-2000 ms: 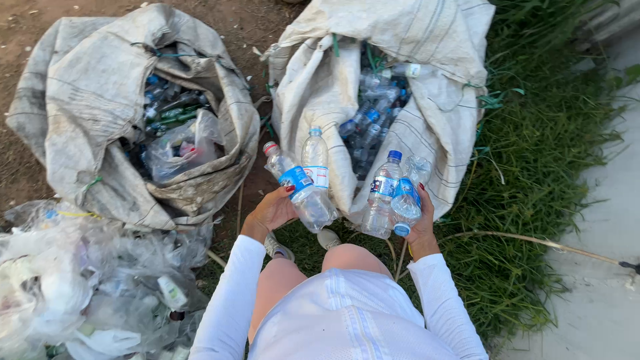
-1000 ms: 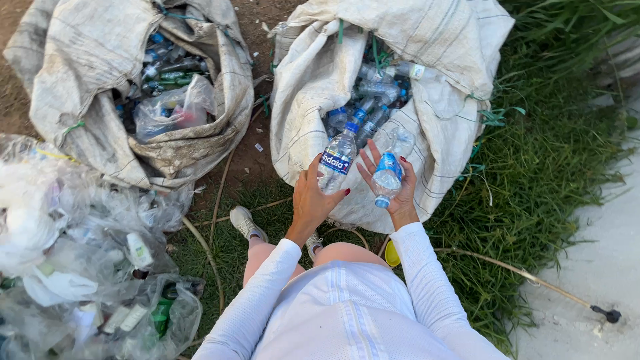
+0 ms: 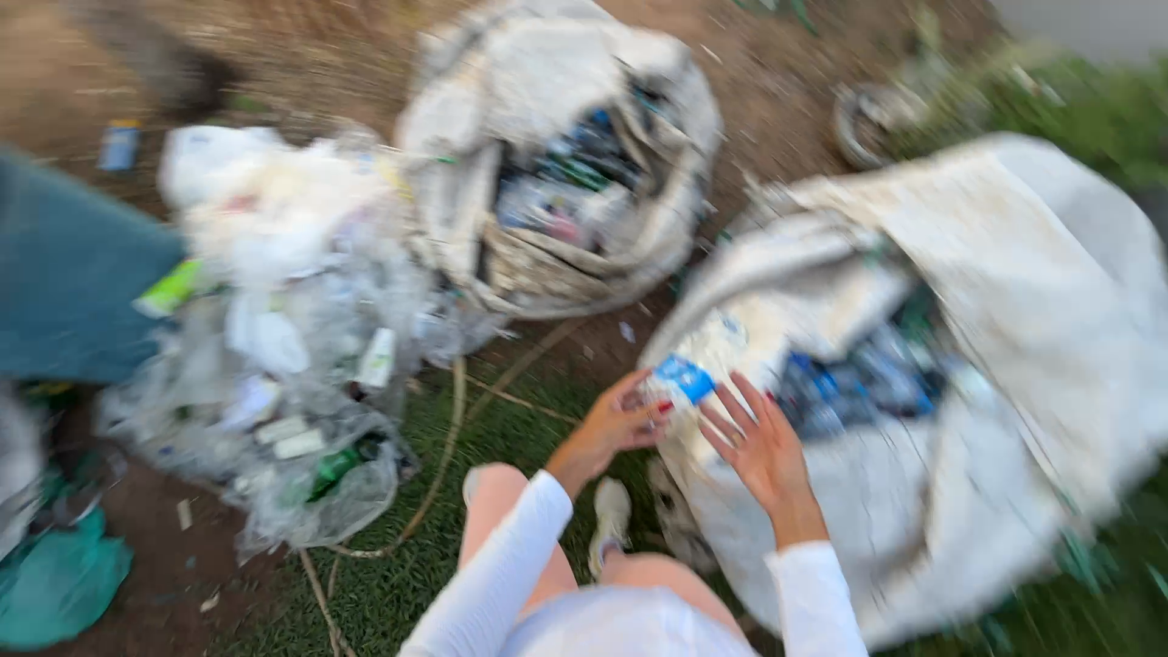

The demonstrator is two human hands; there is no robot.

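My left hand (image 3: 625, 415) is closed around a clear plastic bottle with a blue label (image 3: 683, 379), at the near left edge of a large white woven sack (image 3: 1022, 365). Blurred, my right hand (image 3: 753, 438) has its fingers spread just right of that bottle, with nothing in it. Clear and blue plastic bottles (image 3: 853, 383) lie inside the mouth of this sack, right of my right hand. A second woven sack (image 3: 547, 82), up and left, holds green and clear bottles and a clear plastic bag (image 3: 538, 208).
A heap of clear plastic bags and bottles (image 3: 301, 338) lies at left, a green bottle (image 3: 333, 473) among them. Beyond it are a blue-grey panel (image 3: 73, 274) and a teal bag (image 3: 64, 579). A hose or rope (image 3: 452, 447) crosses the grass by my feet.
The view has swung left. The bottle my left hand held a second ago is gone from it; the hand now holds a blue-labelled bottle. My right hand, which had a bottle, is now empty.
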